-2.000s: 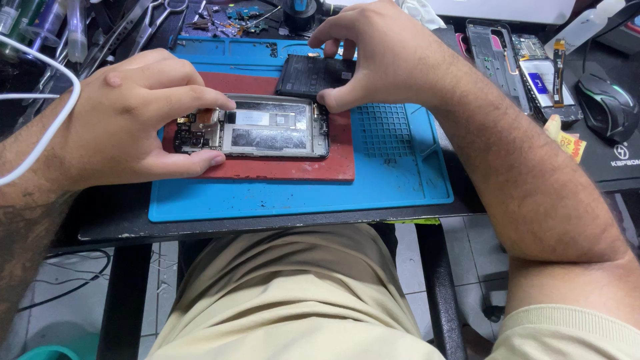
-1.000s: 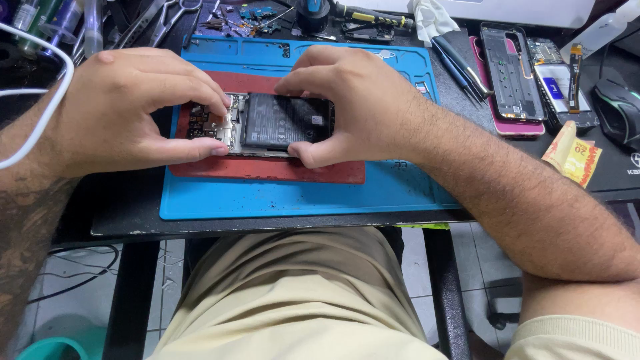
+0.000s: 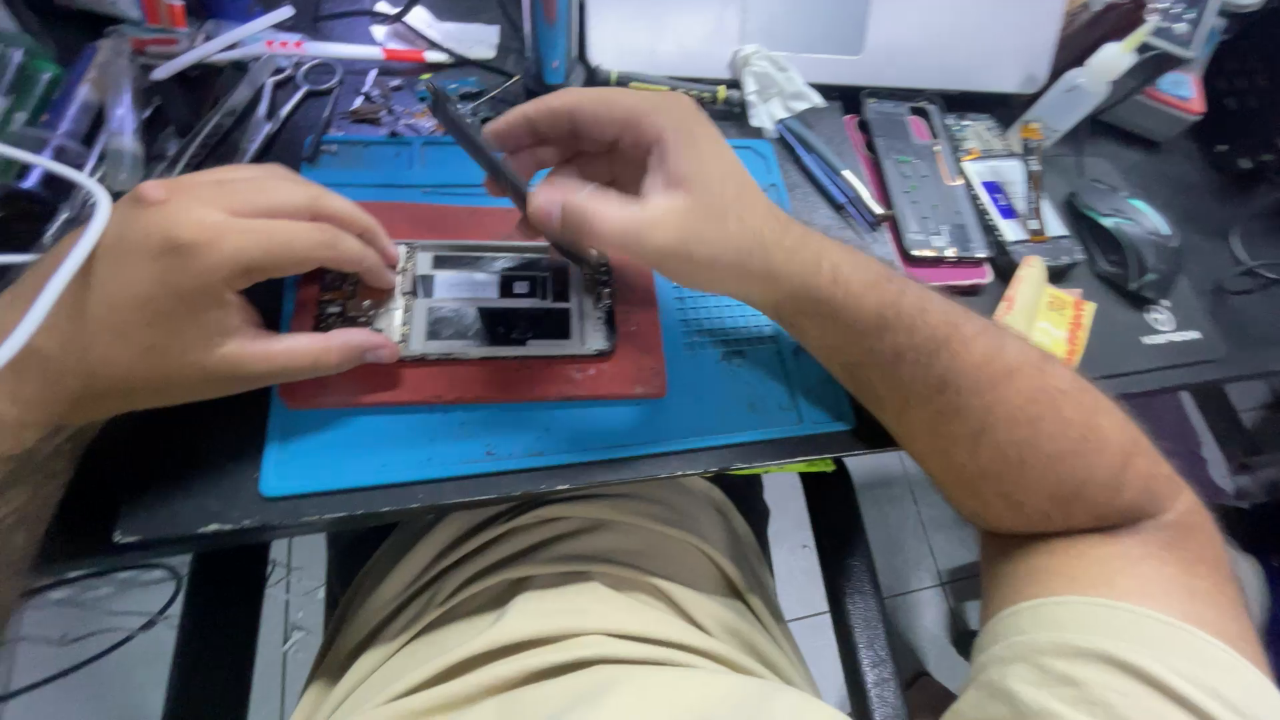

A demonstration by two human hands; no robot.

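An opened smartphone body (image 3: 500,300) lies on a red pad (image 3: 480,385) over a blue silicone repair mat (image 3: 560,440). Its circuit board is at the left end, and its middle bay shows bare metal and shiny dark patches. My left hand (image 3: 240,290) grips the phone's left end between thumb and fingers. Above the phone's right half, my right hand (image 3: 630,185) holds a flat black phone battery (image 3: 490,160), tilted nearly edge-on. The battery's lower corner is close to the phone's upper right edge; whether they touch, I cannot tell.
Right of the mat are blue-handled tweezers (image 3: 825,170), a dark phone frame (image 3: 925,185), another opened phone (image 3: 1015,195), a yellow wrapper (image 3: 1050,315) and a computer mouse (image 3: 1125,235). Scissors (image 3: 290,100) and small parts lie behind my left hand. A laptop (image 3: 820,40) stands at the back.
The battery lay flat over the phone's bay one second ago; my right hand has lifted and tilted it, uncovering the bay. My left hand stays at the phone's left end.
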